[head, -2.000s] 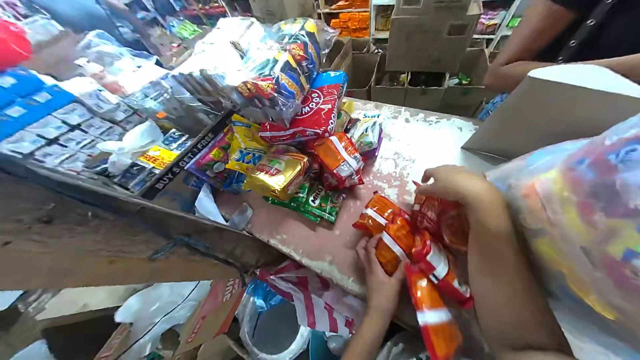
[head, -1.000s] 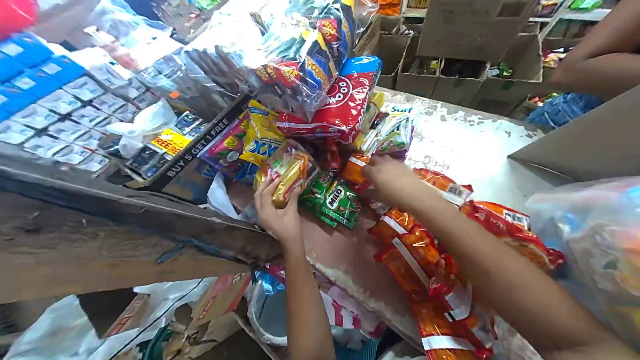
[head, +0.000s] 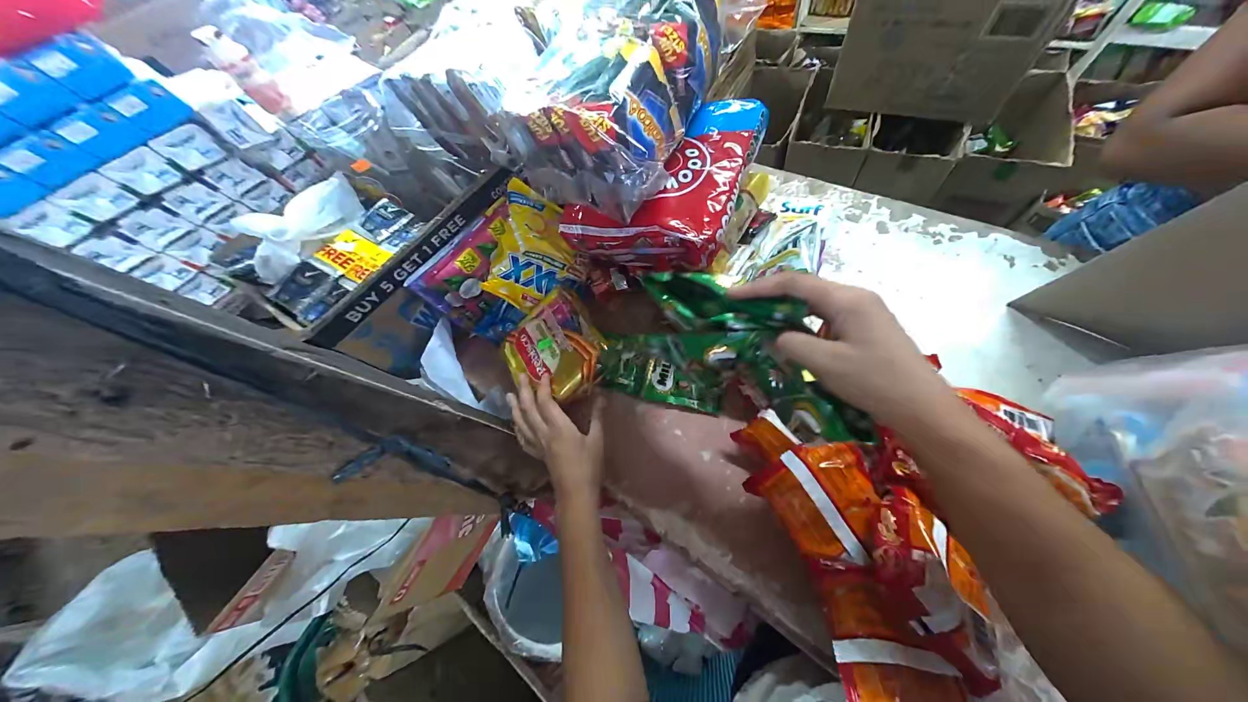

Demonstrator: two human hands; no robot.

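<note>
My right hand [head: 843,336] grips a strip of green Milo sachets [head: 721,302], part of it raised and part of it trailing over the counter. My left hand [head: 556,424] rests with fingers spread at the near side of a gold and red snack pack [head: 551,351]; whether it grips the pack is not clear. Behind that pack lie a yellow candy bag [head: 531,249] and a purple candy bag [head: 453,268]. A red and blue bag [head: 673,200] lies beyond, beside Surf sachets [head: 785,244]. Orange and red snack packs [head: 829,497] lie below my right forearm.
A display box [head: 419,253] and small white boxes [head: 146,185] stand at the left, behind a wooden ledge [head: 244,419]. Open cartons [head: 897,156] line the counter's [head: 926,283] far side. A cardboard flap [head: 1150,283] and clear plastic bag [head: 1160,458] are at the right, near another person's arm [head: 1185,117].
My right hand has taken hold of the green sachets and lifted part of them. My left hand, on the orange packs two seconds ago, has moved left to the gold pack.
</note>
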